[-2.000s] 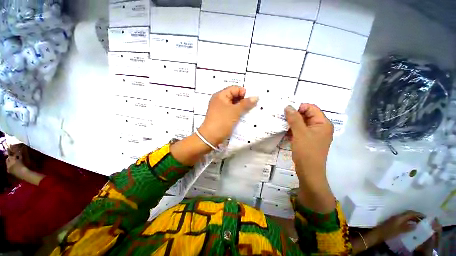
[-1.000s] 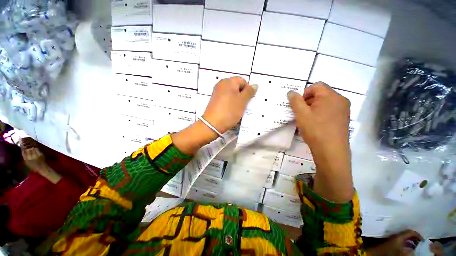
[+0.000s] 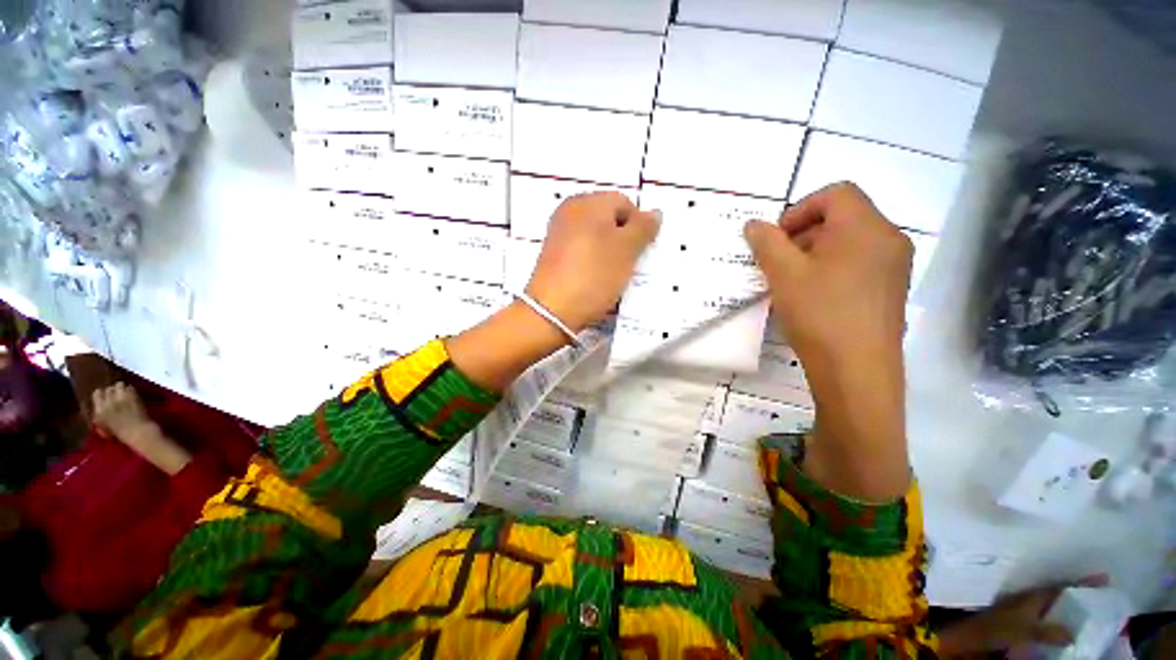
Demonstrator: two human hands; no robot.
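Note:
My left hand point(image 3: 587, 261) pinches the left edge of a white label strip point(image 3: 703, 277) between thumb and finger. My right hand point(image 3: 836, 264) pinches its right edge. The strip shows a column of black dots and fine print and lies over a box face at its top. Its lower end curls, and more printed strip point(image 3: 516, 410) bends down under my left forearm. White cartons point(image 3: 583, 139) stand edge to edge in rows. Those at the left carry dots and print; those at the upper right are blank.
A heap of white adapters point(image 3: 103, 155) lies at the far left. A clear bag of black cables point(image 3: 1083, 271) lies at the right, with a white card point(image 3: 1051, 475) below it. A person's red sleeve point(image 3: 123, 509) is at the lower left, another person's hand point(image 3: 1019, 619) at the lower right.
Both hands have moved slightly up and the right hand also further right. More of the strip's face shows between them. The neighbour's hand at the left has moved right.

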